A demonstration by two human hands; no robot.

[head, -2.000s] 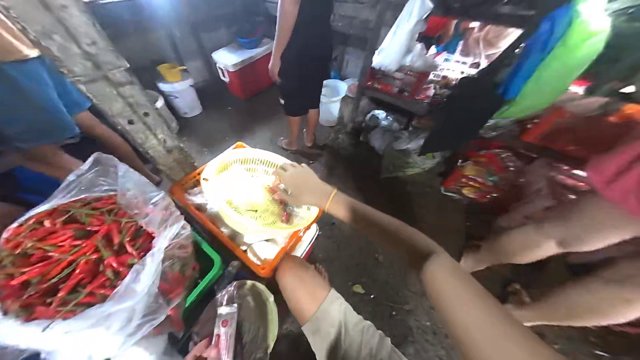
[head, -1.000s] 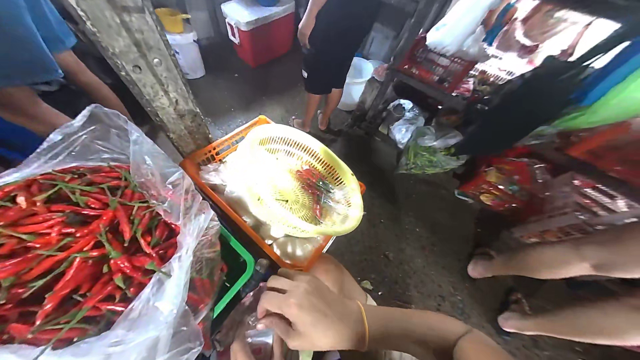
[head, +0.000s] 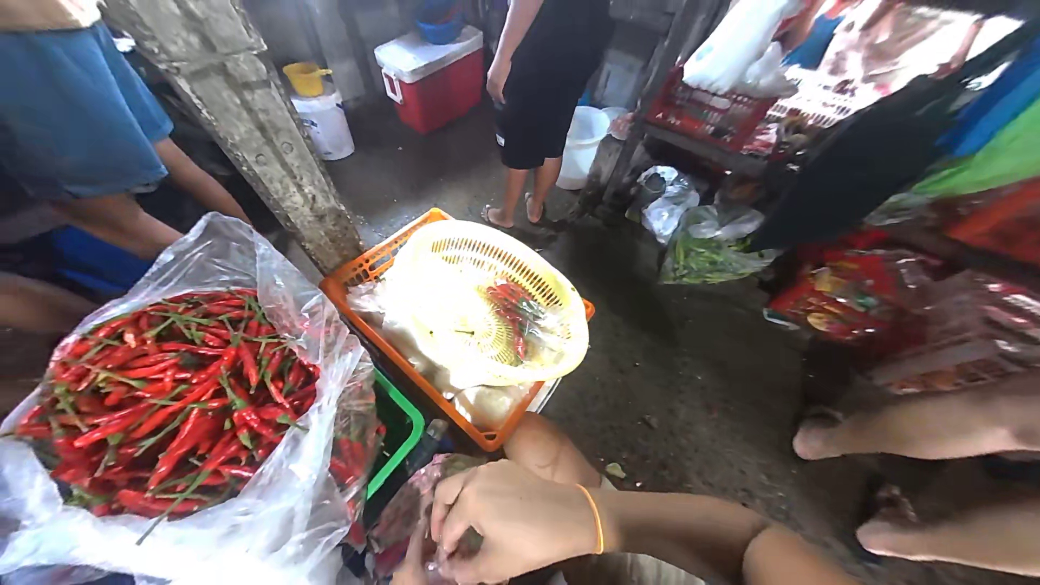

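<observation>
My right hand (head: 508,516), with an orange band at the wrist, bends its fingers onto a clear plastic bag near the bottom centre. My left hand (head: 413,561) is beneath it, mostly cut off by the lower edge; its grip is hidden. Left of them, a large clear plastic bag (head: 268,532) is full of red chili peppers (head: 179,406) with green stems. Beyond my hands, a yellow plastic colander (head: 565,305) rests on an orange crate (head: 487,435). Inside the colander lies a small clear bag of red chilies (head: 516,313).
A green crate (head: 410,422) is wedged beside the chili bag. A wooden post (head: 244,122) rises behind. People stand at the left and back, and bare legs (head: 934,431) extend at the right. A red cooler (head: 443,81), buckets (head: 581,146) and bagged greens (head: 707,252) are farther off.
My right hand was in the colander two seconds ago; it has drawn back beside my left hand. The small bag of chilies now lies uncovered in the colander.
</observation>
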